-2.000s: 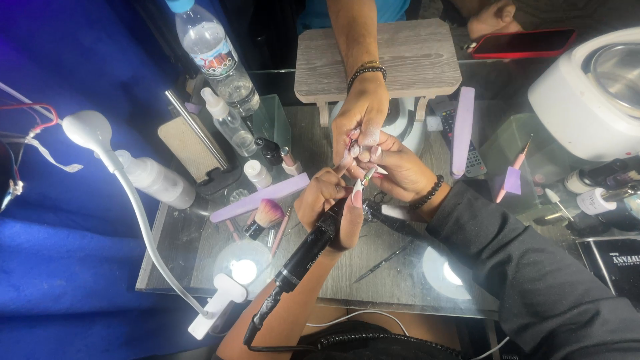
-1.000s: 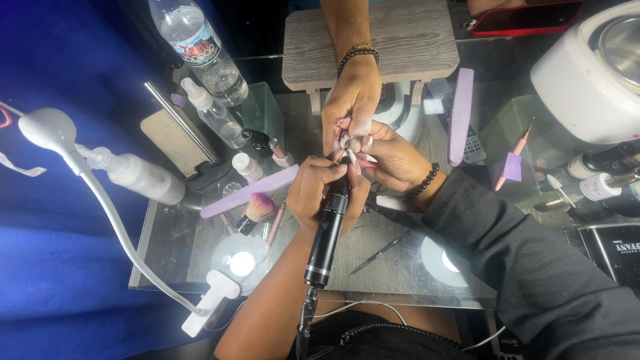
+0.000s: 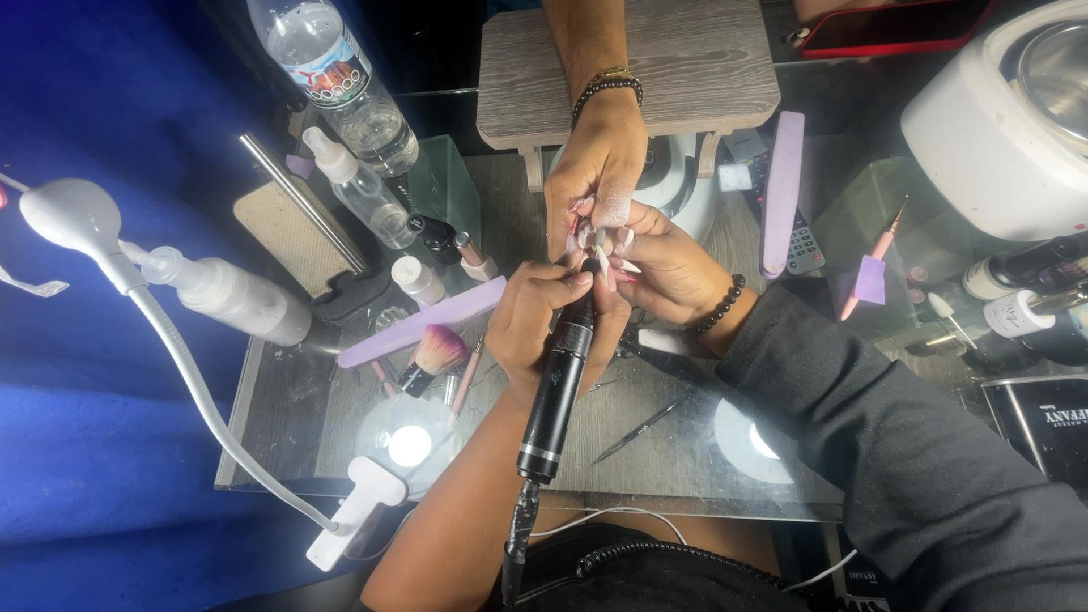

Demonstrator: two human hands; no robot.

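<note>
My left hand [image 3: 544,327], at the centre with its bare forearm rising from the bottom, holds a black electric nail drill [image 3: 557,395]. The drill stands nearly upright in view, its tip at the other person's fingertips. My right hand [image 3: 676,268], with a beaded bracelet and black sleeve, grips those fingers from the right. The other person's hand [image 3: 599,166] reaches down from the top, with a dark beaded bracelet and whitish dust on the skin. Long pale and reddish nails cluster between the hands; which finger bears each is partly hidden.
A wood-look armrest [image 3: 527,76] stands behind. Left are a water bottle [image 3: 340,81], spray bottle [image 3: 361,187], lilac nail file [image 3: 425,323], makeup brush [image 3: 438,353] and clamp lamp [image 3: 72,212]. Right are another lilac file [image 3: 782,195], a remote control [image 3: 803,246] and a white rounded device [image 3: 1003,119].
The drill in my left hand has swung from a slant toward the lower left to nearly upright. My right hand keeps hold of the other person's fingers. The view has shifted slightly.
</note>
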